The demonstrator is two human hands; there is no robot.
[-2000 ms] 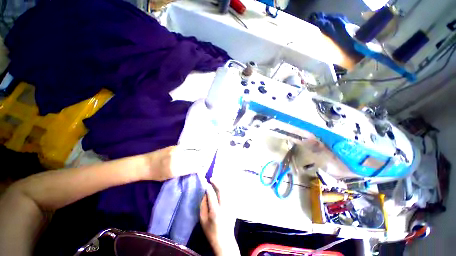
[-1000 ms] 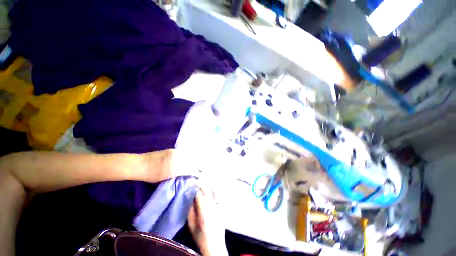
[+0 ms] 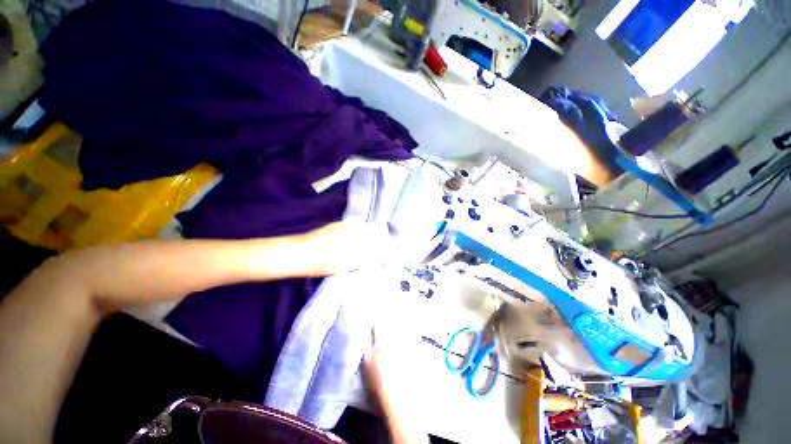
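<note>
The dark purple garment fabric (image 3: pixel 199 95) lies in a large heap left of the machine. A pale lavender fabric strip (image 3: pixel 317 347) runs from the near table edge up towards the needle area. The white and blue sewing machine (image 3: pixel 555 286) stands to the right. My left hand (image 3: pixel 360 247) lies on the pale fabric beside the needle area, washed out by glare. My right hand (image 3: pixel 377 368) is at the right edge of the strip, near the table's front, also overexposed. The fingers of both hands are hard to make out, so their grip cannot be told.
Blue-handled scissors (image 3: pixel 473 360) lie right of my right hand. A yellow-edged tool tray (image 3: pixel 533 408) is beyond them. Yellow taped wrapping (image 3: pixel 104 204) is at the left. Two dark purple thread cones (image 3: pixel 655 128) stand upper right. A small red object (image 3: pixel 435 60) is on the far table.
The view has shifted, showing more of the far table and window. My left hand has moved up with the pale fabric towards the needle area. The lavender strip lies straighter than one second ago.
</note>
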